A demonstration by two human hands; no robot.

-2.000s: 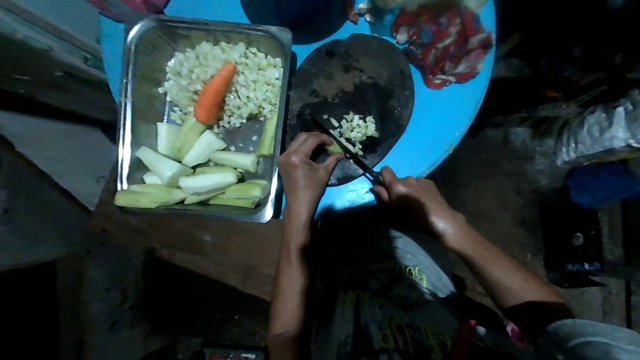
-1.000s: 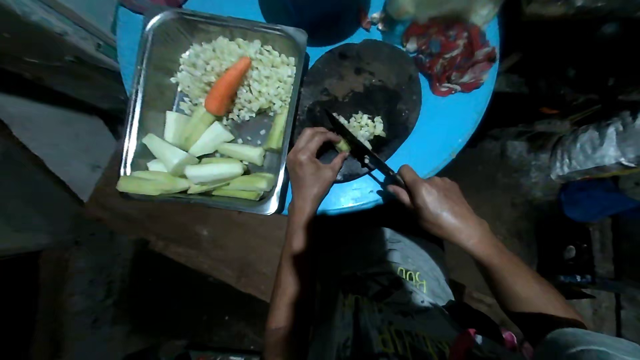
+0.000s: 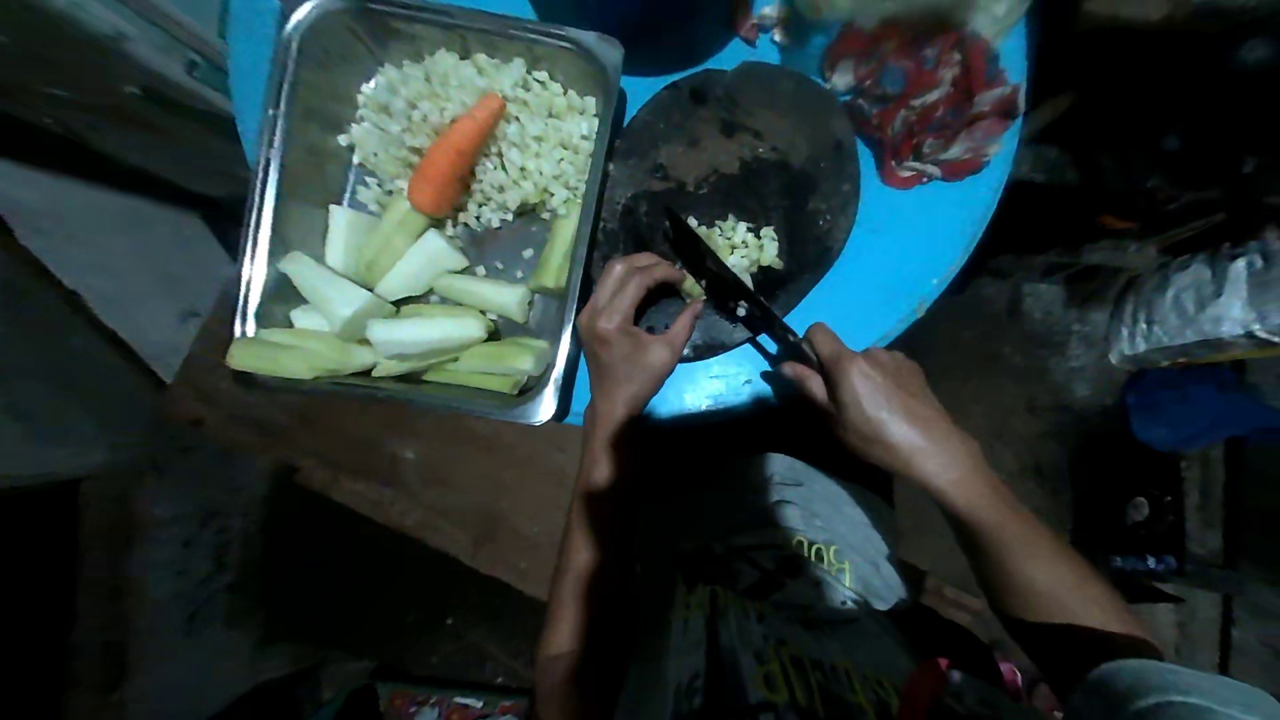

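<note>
My right hand [image 3: 870, 400] grips the handle of a dark-bladed kitchen knife [image 3: 725, 285], its blade slanting up and left over a dark, stained chopping board [image 3: 800, 150]. With thumb and fingertips my left hand [image 3: 635, 325] pinches a small pale green vegetable piece [image 3: 692, 288] against the board, right beside the blade. Diced pale vegetable [image 3: 740, 245] lies in a small heap just beyond the knife. Left of the board, a metal tray [image 3: 607, 150] holds more diced vegetable [image 3: 540, 140], an orange carrot [image 3: 455, 155] and several peeled pale green chunks [image 3: 425, 335].
A round blue table [image 3: 890, 270] bears the board and part of the tray. Raw red meat [image 3: 920, 100], apparently in clear plastic, lies at the back right. A dark blue container [image 3: 640, 30] stands behind the board. A brown wooden surface [image 3: 450, 470] is below the tray.
The knife stays at the piece between my left fingers, with only small shifts of both hands. The view has moved a little.
</note>
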